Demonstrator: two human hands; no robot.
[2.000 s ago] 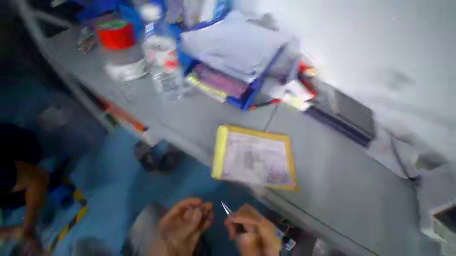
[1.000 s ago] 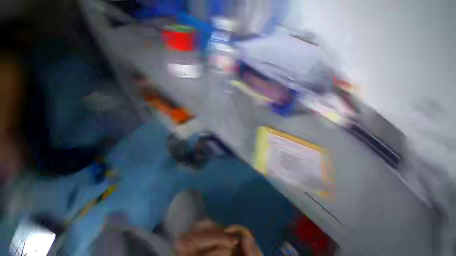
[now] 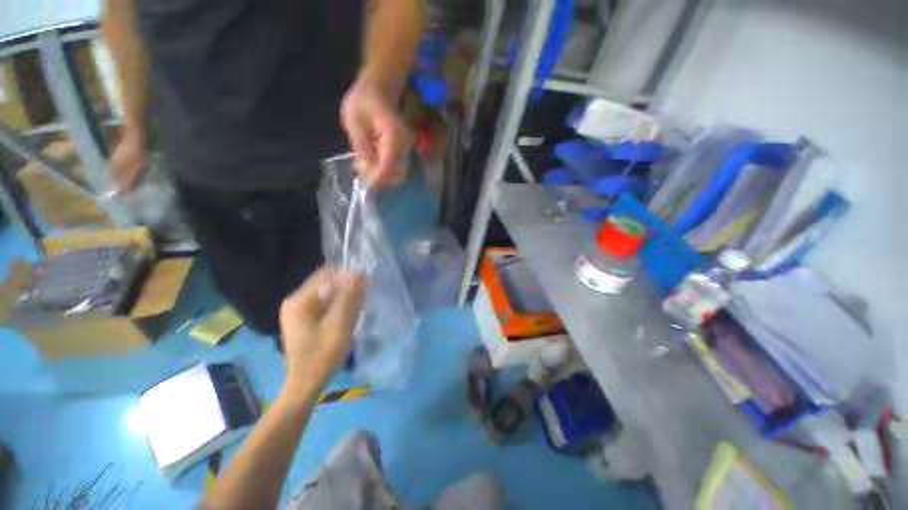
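My left hand (image 3: 324, 324) reaches up from the bottom edge. Its fingers are closed at the left edge of a clear plastic bag (image 3: 383, 319) and appear to pinch it. The bag hangs long and crumpled, with no contents that I can make out. A standing person's hand (image 3: 376, 134) holds the bag's top. My right hand is out of the picture.
Scale with bright plate (image 3: 184, 418) on the blue floor, lower left. Open carton of dark packed parts (image 3: 90, 284) behind it, yellow pad (image 3: 216, 326) beside. Grey shelf (image 3: 558, 244) at right bears a red-lidded jar (image 3: 612, 254), bottle and papers. Orange-and-white box (image 3: 518, 299) below.
The view has swung left and up to the standing person. My left hand has moved up to the bag. My right hand, seen earlier with a pen, has left the picture.
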